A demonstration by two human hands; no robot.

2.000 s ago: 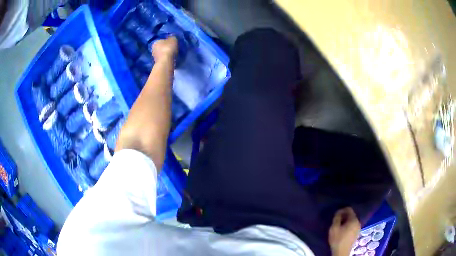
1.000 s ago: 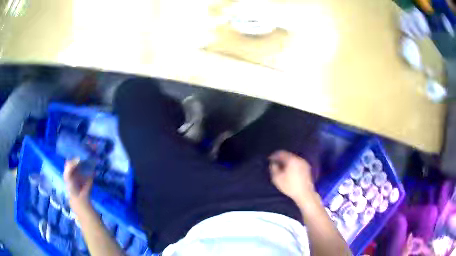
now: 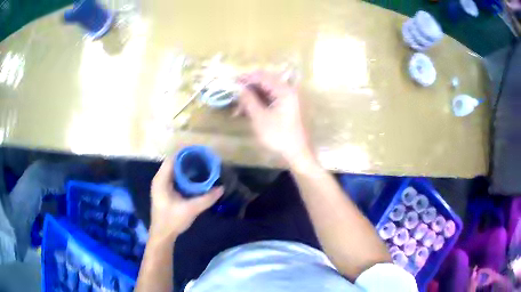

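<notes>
My left hand (image 3: pixel 174 199) holds a blue trouser-leg piece (image 3: pixel 197 171) near the table's front edge, its open end facing up. My right hand (image 3: pixel 271 111) is over the table beside the small whitish glue cup (image 3: pixel 219 98). Its fingers are blurred, and I cannot tell whether they hold anything. A thin stick (image 3: pixel 193 99) lies slanting at the left of the cup, with loose pale sticks (image 3: pixel 212 69) behind it.
Cuff rings (image 3: pixel 423 69) and a stack of them stand at the table's right, near a white glue bottle (image 3: pixel 464 105). A blue piece (image 3: pixel 91 18) stands at back left. A blue bin of cuff rings (image 3: pixel 451 208) is at lower right; blue bins (image 3: pixel 51 251) of leg pieces are at lower left.
The view has swung to show more of the table. My left hand has come from the left bins to the table edge with the blue piece. My right hand has moved from the lap to the glue cup.
</notes>
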